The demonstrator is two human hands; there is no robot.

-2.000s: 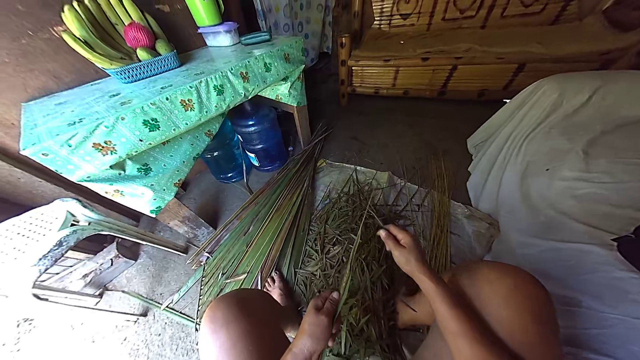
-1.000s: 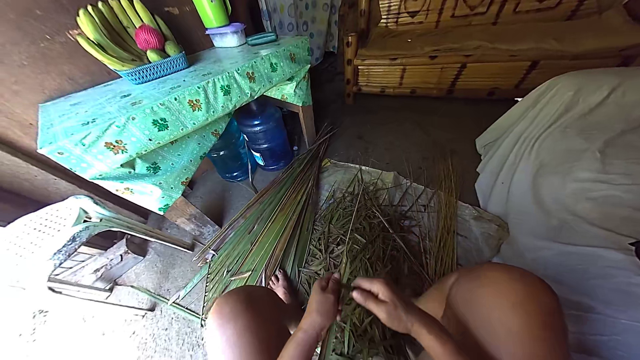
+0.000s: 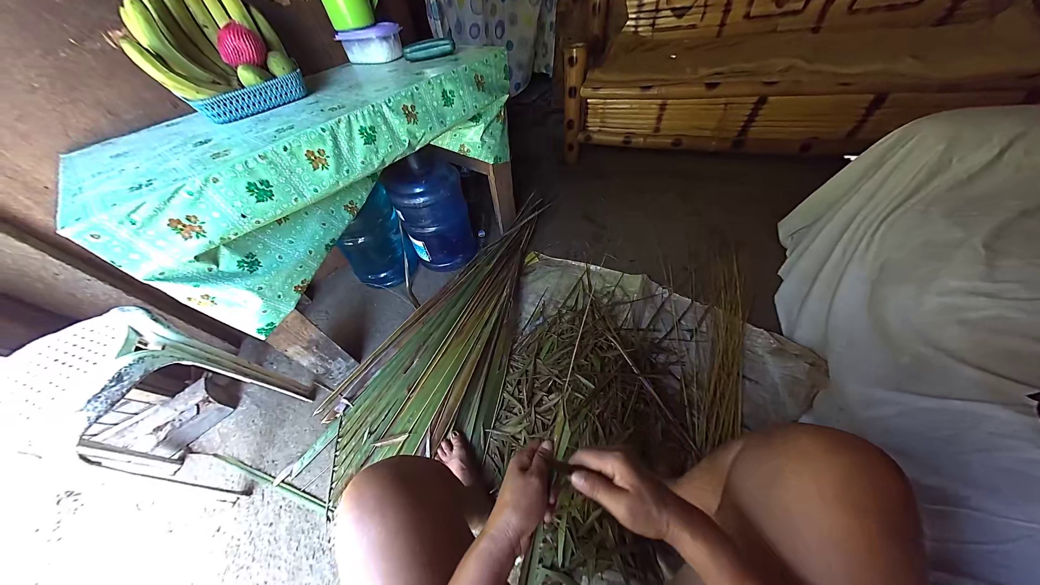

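Between my knees, my left hand (image 3: 526, 491) is closed on a narrow green palm leaflet (image 3: 561, 431), whose thin tip points up and away. Just right of it is my right hand (image 3: 621, 487), its thumb and fingers pinched at a dark bit of leaf beside the leaflet. Beneath both hands lies a heap of leaf shreds (image 3: 593, 366) on a pale sack sheet (image 3: 764, 357). Long palm leaflets (image 3: 447, 349) fan out to the left of the heap. A bundle of thin leaf midribs (image 3: 725, 357) lies to its right.
At the left is a table with a green flowered cloth (image 3: 268, 187), holding a blue basket (image 3: 252, 97) of bananas. Blue water jugs (image 3: 431, 211) stand beneath it. A bamboo bench (image 3: 731, 114) is at the back, a white-draped object (image 3: 918, 268) at right, a plastic chair (image 3: 138, 357) at left.
My right hand was higher up and apart from the left two seconds ago; it has come down close beside my left hand.
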